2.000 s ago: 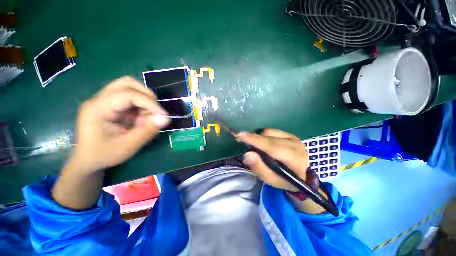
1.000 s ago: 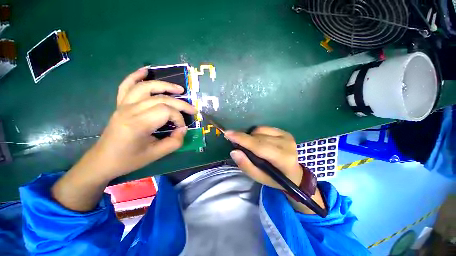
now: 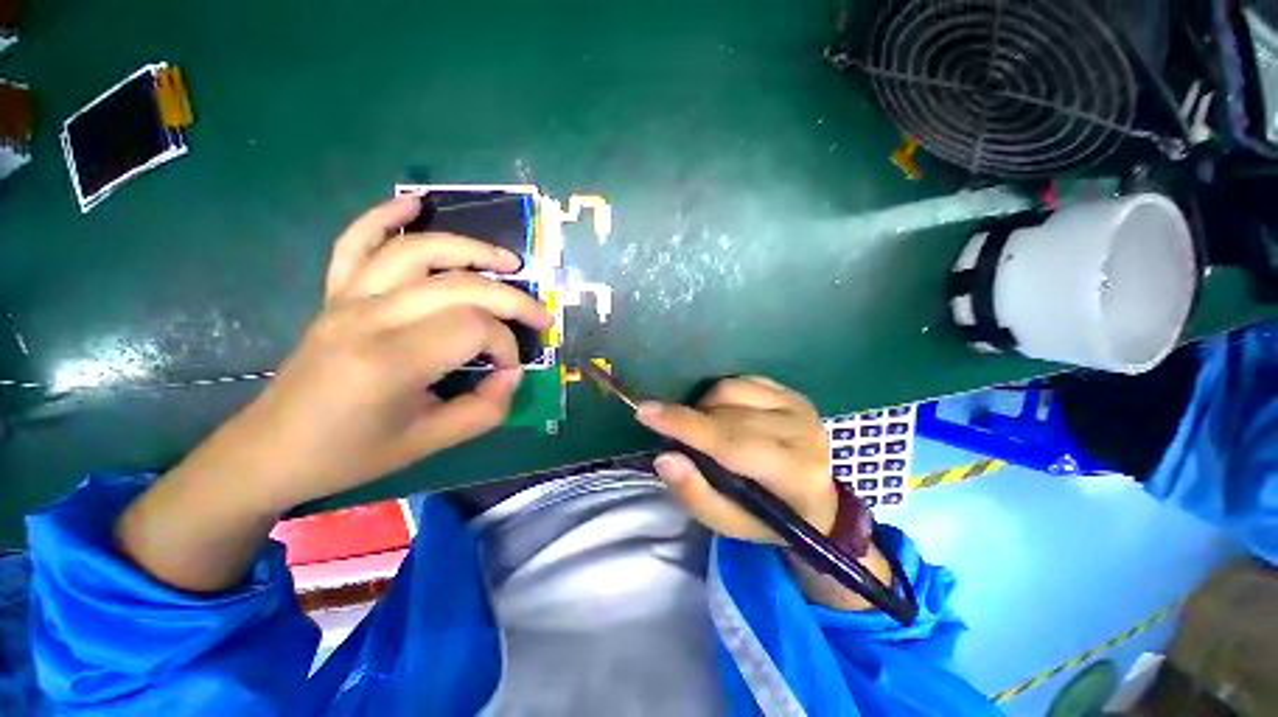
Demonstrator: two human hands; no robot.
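Observation:
Two LCD modules [image 3: 484,221] with white edges lie one below the other on the mat. Yellow side flex tails [image 3: 590,214] stick out to their right. A green PCB [image 3: 537,402] shows below the lower one. My left hand [image 3: 407,322] lies over the modules, fingertips on the screens and thumb at the lower one's bottom edge, hiding much of them. A solder wire [image 3: 168,380] runs from the left to this hand; its end is hidden. My right hand [image 3: 757,455] is shut on the black soldering iron [image 3: 778,521], its tip close to the lowest flex tail.
A loose LCD module [image 3: 124,136] lies at upper left, with more orange tails at the left edge. A fume fan [image 3: 988,84] stands at upper right, above a white tub [image 3: 1100,280]. Below the bench are a red bin [image 3: 344,539], a tray of parts [image 3: 872,455] and a blue bin [image 3: 1009,423].
My left hand has come down and right onto the LCD modules and stays there. The iron's tip has shifted slightly down, away from the orange flex. The view has shifted a little.

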